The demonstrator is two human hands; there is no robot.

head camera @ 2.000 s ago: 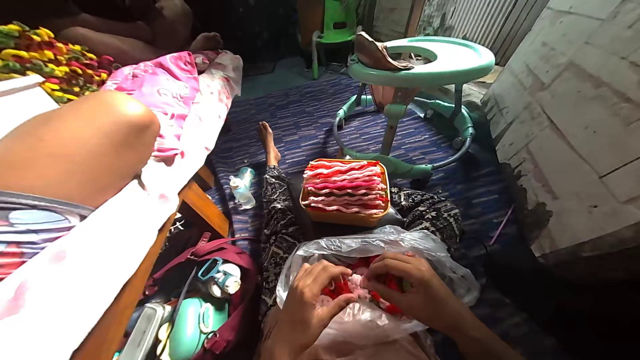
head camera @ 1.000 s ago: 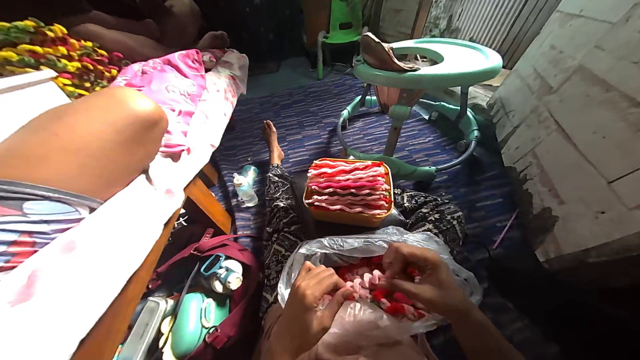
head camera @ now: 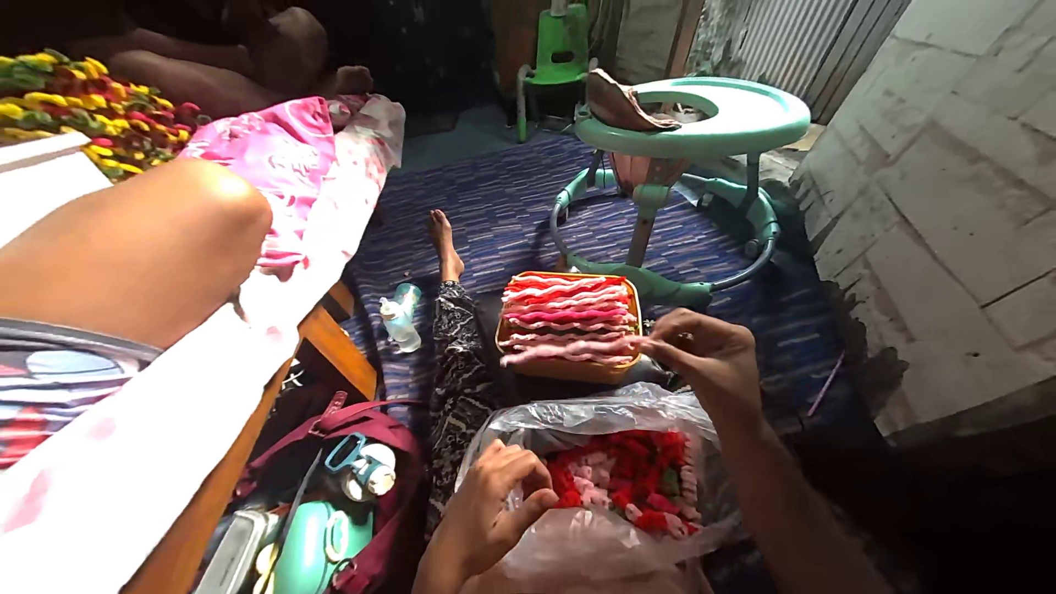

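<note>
A rectangular yellow-orange container [head camera: 569, 375] holds several wavy strips of pink, red and white fuzzy material, perhaps yarn or pipe cleaner. My right hand [head camera: 701, 355] pinches the end of a pale pink fuzzy strip [head camera: 569, 351], which lies across the near side of the container. Nearer to me, a clear plastic bag [head camera: 569, 528] gapes around red, pink and green fuzzy pieces [head camera: 615, 474]. At the bag's left edge is my left hand [head camera: 499, 503], its fingers curled and apart, with nothing seen in them.
A green baby walker [head camera: 693, 140] stands on the blue mat behind the container. Left are a baby bottle [head camera: 399, 323], a maroon bag [head camera: 396, 462] and a wooden bench [head camera: 338, 351] under a white cloth. Another person's knee [head camera: 223, 198] is at the left; a block wall [head camera: 982, 165] bounds the right.
Both hands were together over the plastic bag. My right hand has moved forward to the container with a pale pink strip, and my left hand has come away from the pieces.
</note>
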